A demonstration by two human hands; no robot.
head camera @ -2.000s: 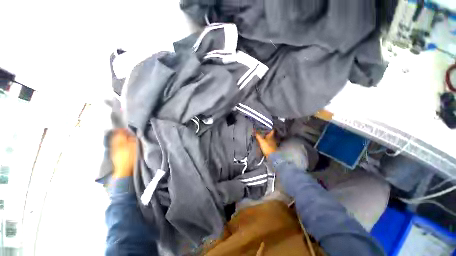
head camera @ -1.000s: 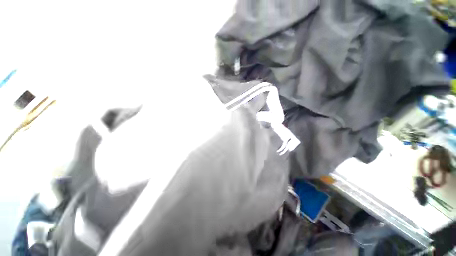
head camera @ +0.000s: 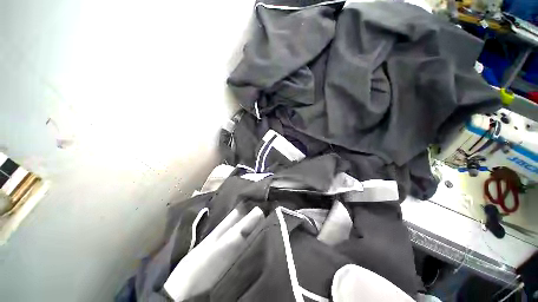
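Observation:
Dark grey garment pieces with white panels and narrow white piping (head camera: 253, 253) lie bunched in the lower middle, close in front of me. A larger heap of plain dark grey cloth (head camera: 366, 76) lies behind them at the upper right. A white striped strip (head camera: 277, 147) sticks up between the two. Neither of my hands shows. A blurred bluish patch, perhaps my left sleeve, is at the lower left edge of the cloth. The cloth may cover my hands.
A white sewing machine with a blue stripe (head camera: 495, 144) stands at the right. Red-handled scissors (head camera: 502, 190) and a small black item (head camera: 494, 221) lie on the white table (head camera: 460, 203). The table's ruler-marked edge runs to the lower right.
The striped pieces have been lifted and shifted, and now lie bunched lower in view. Both hands, seen on the cloth two seconds ago, are out of sight. The view has turned, showing more machine.

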